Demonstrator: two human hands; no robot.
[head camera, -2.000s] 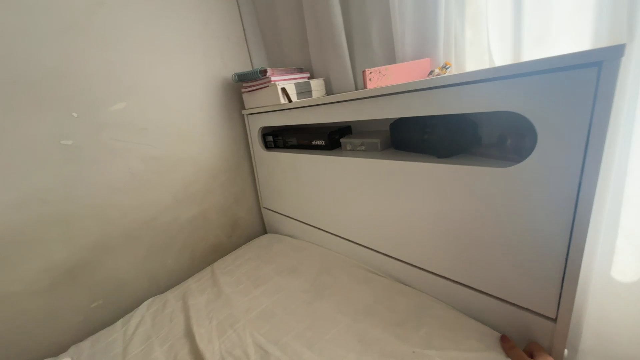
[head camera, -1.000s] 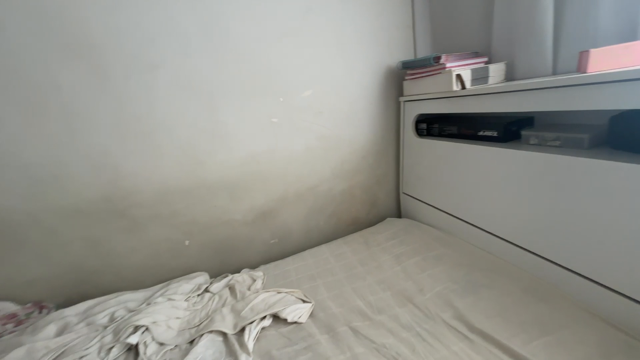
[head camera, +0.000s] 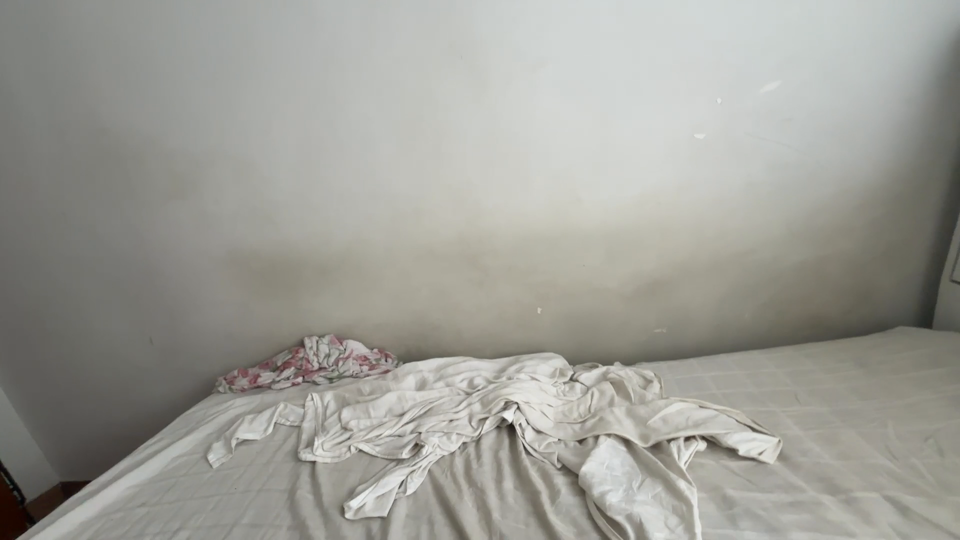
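Neither my left hand nor my right hand shows in the head view. A crumpled off-white cloth (head camera: 480, 405), loosely spread with several folds and trailing ends, lies across the middle of the bed. Behind its left part, against the wall, a bunched cloth with a pink and white pattern (head camera: 322, 361) rests on the bed. Under both is a pale, creased bed sheet (head camera: 817, 420) with a faint grid of lines.
A light grey wall (head camera: 480, 150) with darker stains and small chipped spots rises along the bed's far side. Part of the pale headboard unit (head camera: 949, 292) shows at the right edge. A dark brown object (head camera: 11, 502) stands at the lower left corner.
The view has swung far to the left, from the headboard to the wall and the cloths. Fingers at the mattress edge near the headboard, seen two seconds ago, are out of view.
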